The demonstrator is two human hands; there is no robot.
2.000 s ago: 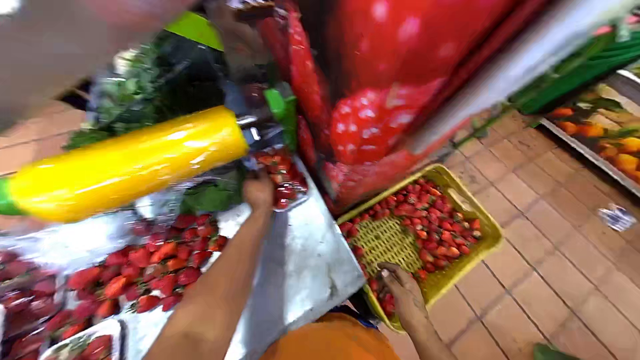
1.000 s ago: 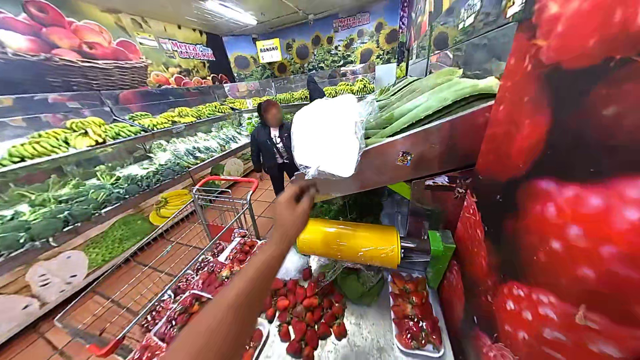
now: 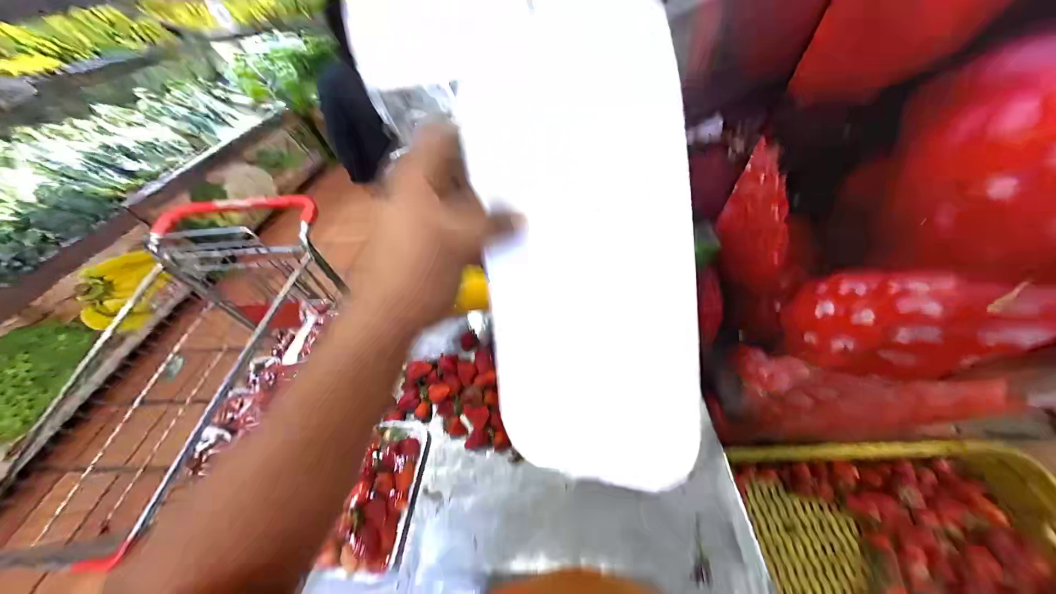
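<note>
My left hand, blurred by motion, grips the left edge of a white foam tray held over the metal table. The tray hides much of the table's far part. Another white piece shows above the hand. Loose strawberries lie on the table left of the tray. Nearer stands a filled tray of strawberries. Part of a yellow film roll shows behind the hand. My right hand is not in view.
A shopping cart with packed strawberries stands at the left. A yellow plastic basket of strawberries is at the lower right, below a wall printed with large red berries. Vegetable shelves line the far left. A dark-clothed person is partly visible.
My left hand was at a white stack or bundle by the aloe leaves a second ago; now it holds a white tray over the table. The small filled tray beside the roll is now hidden.
</note>
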